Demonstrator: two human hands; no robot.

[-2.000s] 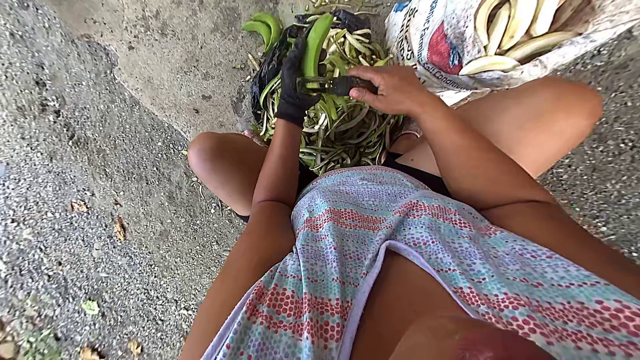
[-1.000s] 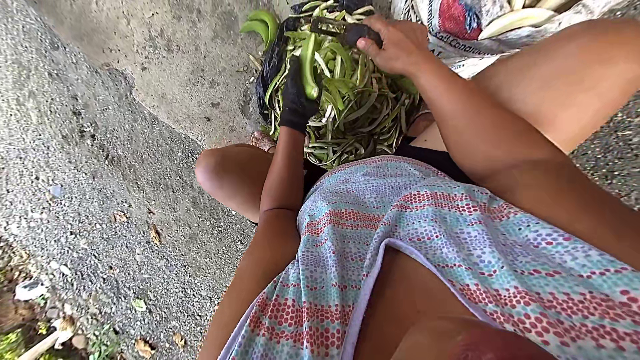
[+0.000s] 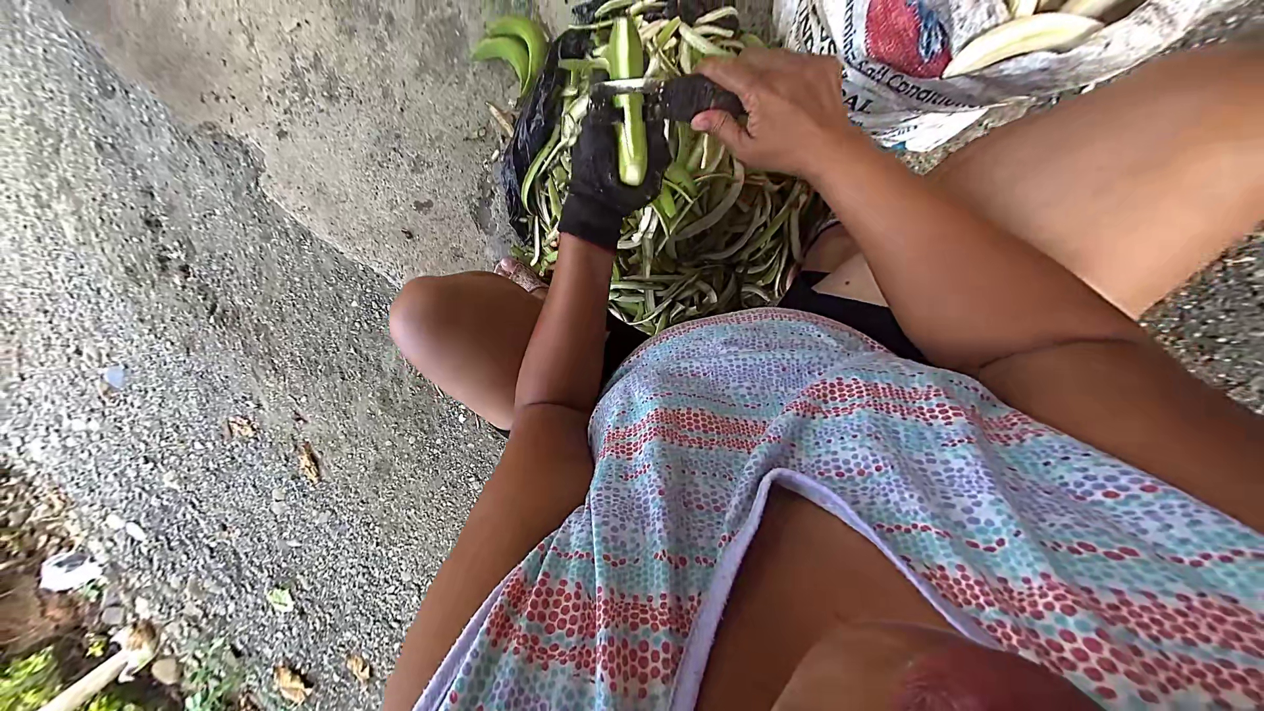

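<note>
My left hand (image 3: 600,176), in a black glove, holds a partly peeled green banana or plantain (image 3: 631,138) lengthwise over a heap of peel strips (image 3: 726,232). In my bare right hand (image 3: 785,107) is the dark handle of a peeler (image 3: 703,99). The peeler's metal end lies across the fruit, just above the palm of the glove. Unpeeled green fruit (image 3: 523,47) lies to the upper left of the heap, beside a black plastic bag (image 3: 521,158).
A printed white sack (image 3: 918,94) with peeled fruit (image 3: 1022,44) on it is at the upper right. My bent legs flank the peel heap. Concrete (image 3: 365,118) and gravelly ground (image 3: 247,375) lie to the left, with dry leaves and a stick at the lower left.
The fruit in my left hand shows more pale, peeled surface than two seconds ago. The peeler, at the fruit's far end one second ago, now crosses it lower down.
</note>
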